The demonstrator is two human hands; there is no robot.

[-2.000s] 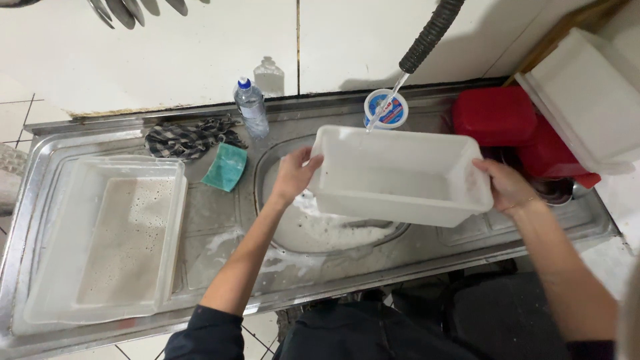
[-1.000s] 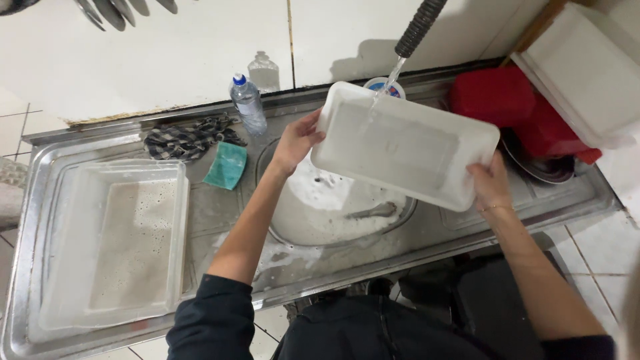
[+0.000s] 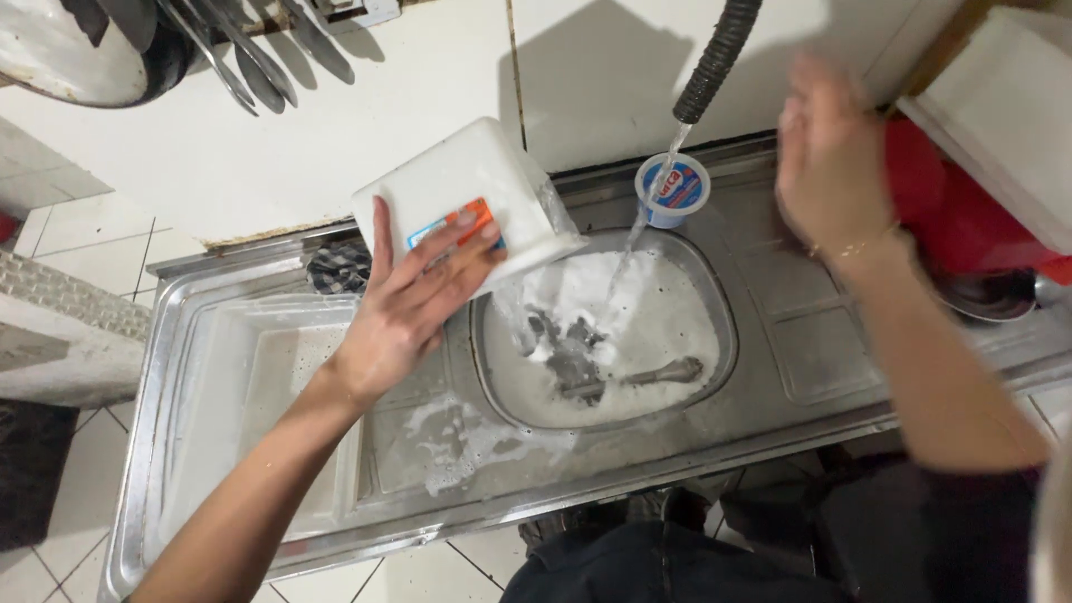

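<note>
My left hand (image 3: 419,306) holds a white plastic container (image 3: 448,180) tilted over the sink's left rim. Its palm and fingers lie across the base, which bears an orange and blue label, and water spills from the container's edge. My right hand (image 3: 829,159), blurred, is raised with nothing in it, right of the black corrugated hose (image 3: 718,63). Water runs from the hose into the sink basin (image 3: 729,352), which holds foamy water and a metal utensil (image 3: 666,371). Behind the basin stands a round blue and white tub (image 3: 672,191).
A large translucent bin (image 3: 205,402) with cloudy water rests on the steel counter's left side. Behind it lies a checkered cloth (image 3: 339,268). Red containers (image 3: 963,209) and a white bin (image 3: 1005,117) are stacked at the right. Metal utensils (image 3: 260,75) hang at the upper left.
My right hand has let go of the white container and risen. In my left hand the container has moved left and turned, its base now facing up. The view has come nearer.
</note>
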